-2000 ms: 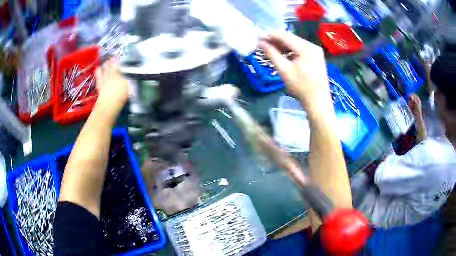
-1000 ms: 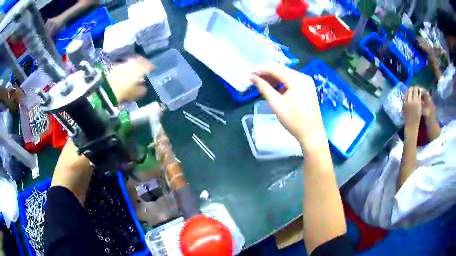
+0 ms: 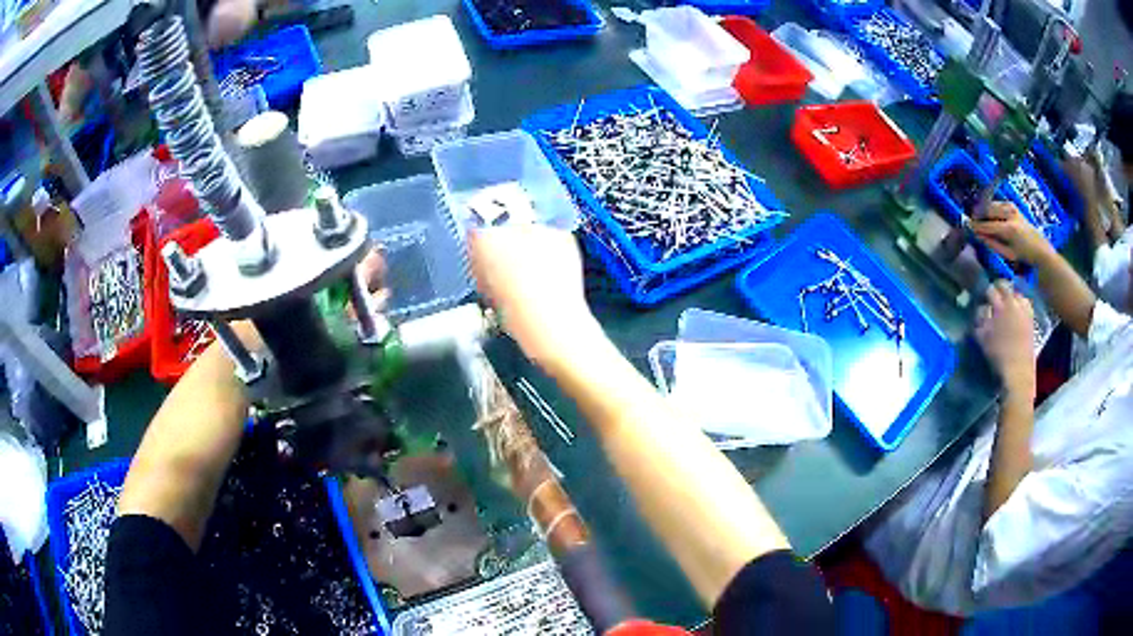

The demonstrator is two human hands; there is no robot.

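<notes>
A clear plastic box (image 3: 547, 180) with a small white paper (image 3: 501, 205) stands behind the press, overlapping another clear box (image 3: 416, 236). My right hand (image 3: 528, 280) is at the first box's near side; its fingertips are blurred and I cannot tell whether they grip it. My left arm passes behind the press (image 3: 311, 336); only blurred fingers (image 3: 375, 276) show at the second box's near left side, and their hold is hidden. The lever (image 3: 528, 460) slants down toward a red knob at the bottom edge. A silvery block (image 3: 408, 511) sits on the press base.
Heaped rods fill a blue tray (image 3: 758, 224) behind my right arm. Another blue tray (image 3: 919, 385) and a clear box with white paper (image 3: 746, 388) are at right. Loose rods (image 3: 544, 410) lie beside the lever. A person (image 3: 994, 485) works at far right. Stacked white boxes (image 3: 420, 75) stand behind.
The large clear box has moved left and nearer, uncovering the tray of rods. My right hand has moved left to its near side. My left hand has become mostly hidden behind the press.
</notes>
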